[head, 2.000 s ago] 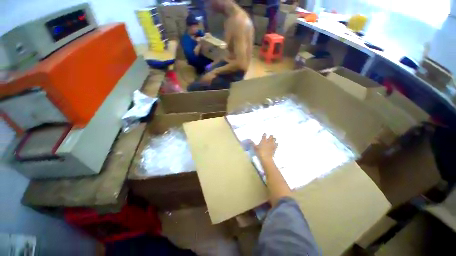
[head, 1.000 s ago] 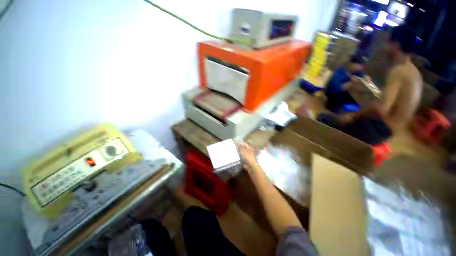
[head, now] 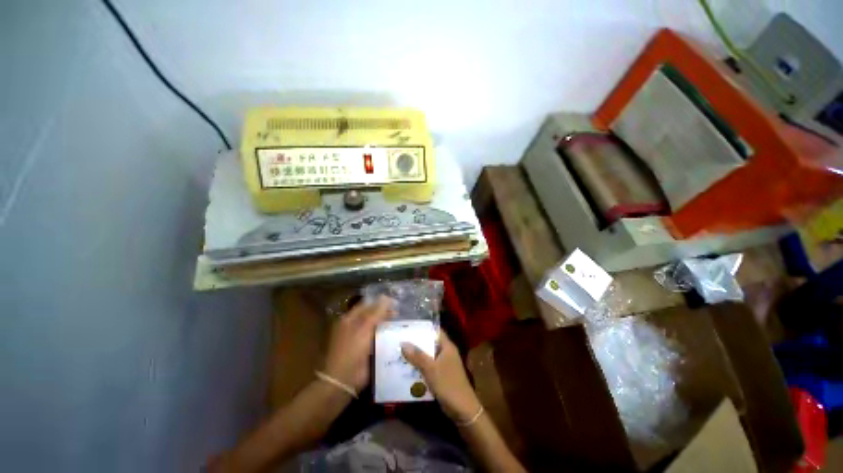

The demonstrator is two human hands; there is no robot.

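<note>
A small white box (head: 392,377) is low in the middle, in front of the impulse sealer (head: 342,166). My right hand (head: 442,368) grips its right side, with the thumb on its printed face. My left hand (head: 356,340) is at its upper left corner, fingers on a clear shrink film bag (head: 421,296) at the box's far end. How far the film covers the box cannot be told. Both hands are bare. The sealer's grey arm (head: 351,242) lies just beyond the film; no hand touches it.
The orange heat shrink tunnel (head: 679,139) stands at the right, its roller conveyor (head: 615,180) facing me. Small white boxes (head: 575,280) sit beside it. An open carton (head: 555,388) holds loose shrink bags (head: 638,369). A red object (head: 494,277) stands between sealer and tunnel.
My view has swung left from the large carton of white boxes to the sealer. My right hand has brought a white box from near the tunnel, and my left hand has come into view.
</note>
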